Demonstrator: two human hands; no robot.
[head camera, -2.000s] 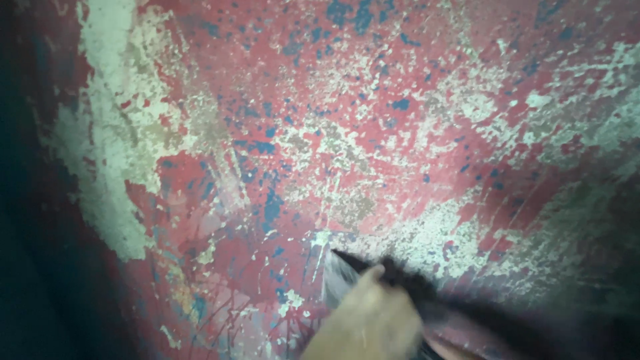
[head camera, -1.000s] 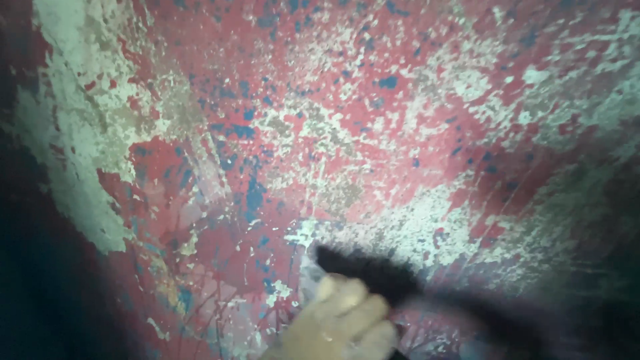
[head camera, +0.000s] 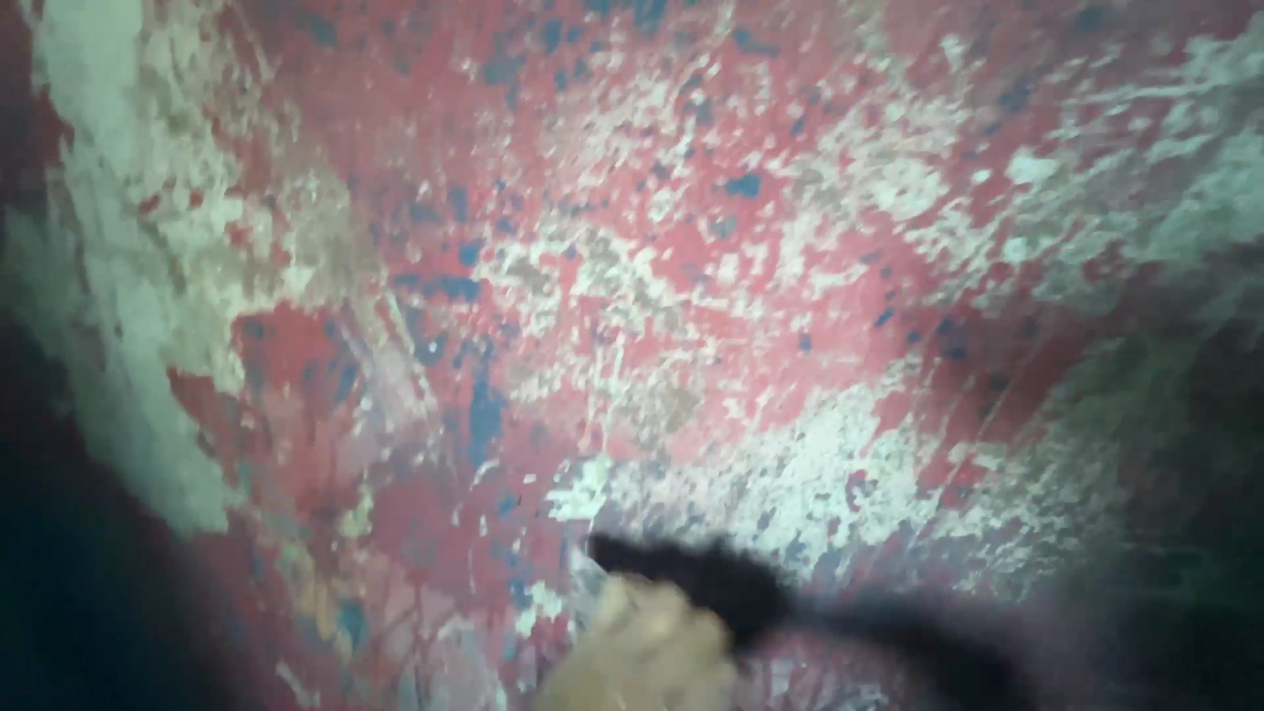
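My right hand (head camera: 647, 647), blurred, is at the bottom centre of the head view with its fingers curled around a hand tool. A pale, flat part of this tool, perhaps a scraper blade (head camera: 585, 578), shows faintly beside the fingers, against the wall. The tool's exact kind cannot be told. A dark, blurred shape touches the knuckles and stretches to the lower right; it may be mostly shadow. Around the hand is a painted wall (head camera: 632, 365), red with blue specks and rough whitish patches. My left hand is out of view.
A broad whitish band of bare or chipped surface (head camera: 128, 296) runs down the left side of the wall. The lower left corner and the right edge are in deep shadow. Scratches and flaked paint mark the surface above the hand.
The hand stays low on the wall, near the same pale patch. Its pose has shifted slightly, and the pale flat part of the tool shows less than two seconds ago.
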